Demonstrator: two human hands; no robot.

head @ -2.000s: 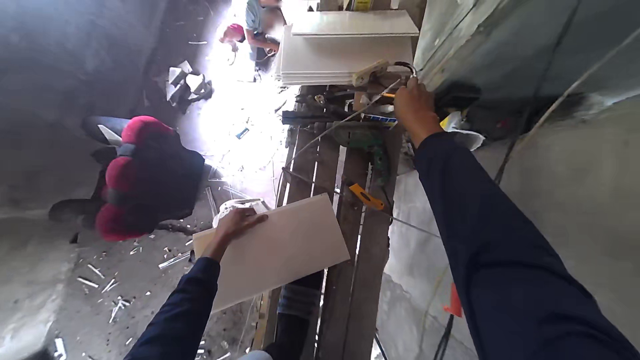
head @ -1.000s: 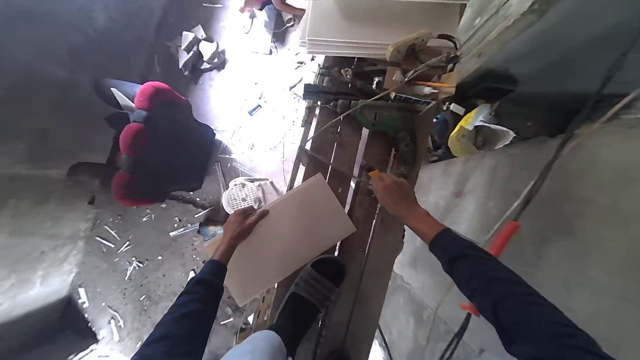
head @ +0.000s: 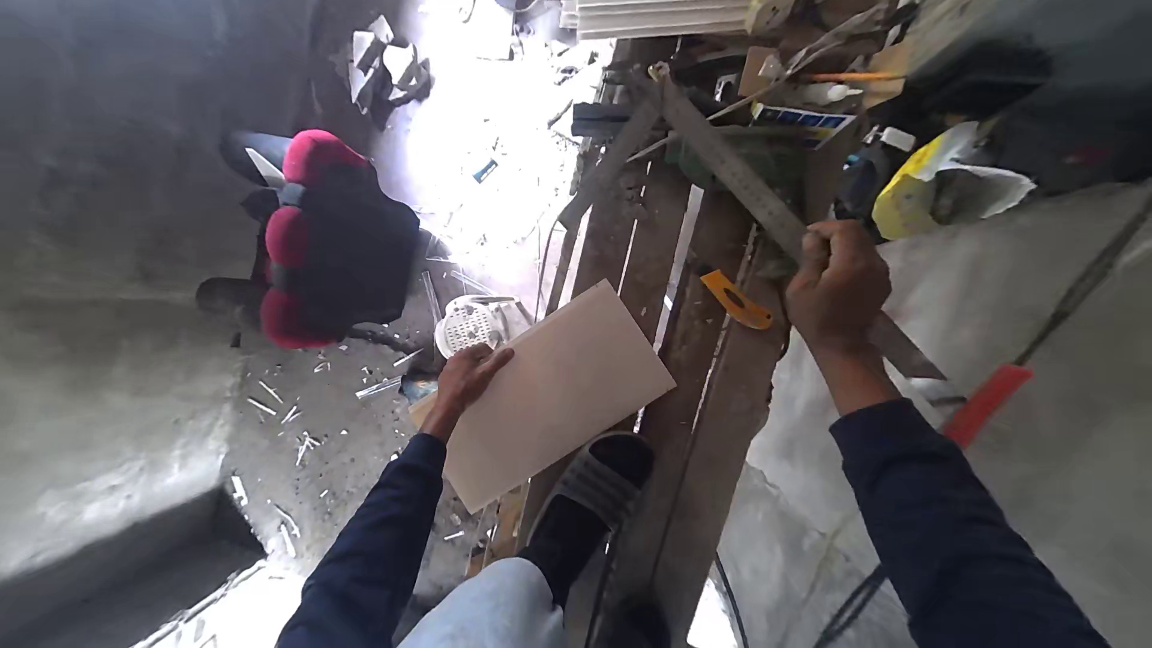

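My left hand grips the long edge of a pale rectangular board, thumb on its upper face. The board slants above the wooden planks, beside my sandalled foot. My right hand is closed around one metal blade of a folding bevel or angle rule. Its two arms meet at a pivot at the top, and the second arm points down-left. A yellow-orange utility knife lies on the planks, left of my right hand. Part of a green power tool shows behind the rule.
Stacked pale boards are at the top. A yellow bag and a dark bottle are at the right. Left of the planks stand a white plastic stool and a black and red padded chair. Scraps litter the floor.
My right hand was at the yellow knife one second ago; now the knife lies loose and that hand holds the metal rule. My left hand keeps its hold on the board.
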